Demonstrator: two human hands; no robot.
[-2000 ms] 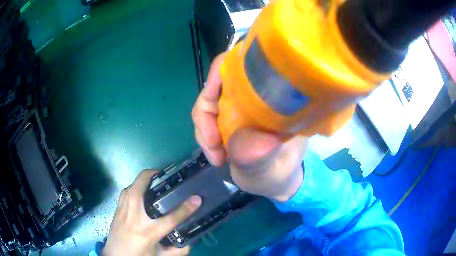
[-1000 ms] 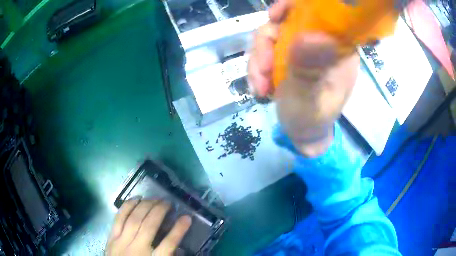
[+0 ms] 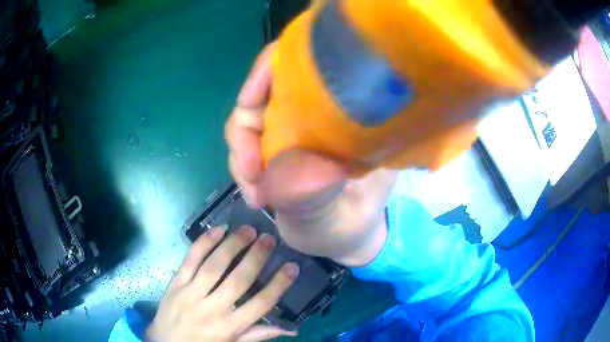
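The orange electric screwdriver (image 3: pixel 401 87) fills the upper right of the view, with its black end towards the top right corner. My right hand (image 3: pixel 301 194) is wrapped around its body, above the housing's upper part. The bit is hidden behind the hand. The black display housing (image 3: pixel 301 284) lies on the green mat at the bottom centre. My left hand (image 3: pixel 227 287) lies over it with fingers spread across its dark inner panel, holding it down.
Black stacked housings (image 3: pixel 43 214) stand along the left side, the top one showing a loop on its edge. White printed sheets (image 3: pixel 515 153) lie to the right beyond my right sleeve. The green mat (image 3: pixel 147 113) spans the middle. A blue surface is at the lower right.
My right hand and the screwdriver have come back from the feeder and screw pile to above the housing. The housing has turned, and my left fingers are spread further across it.
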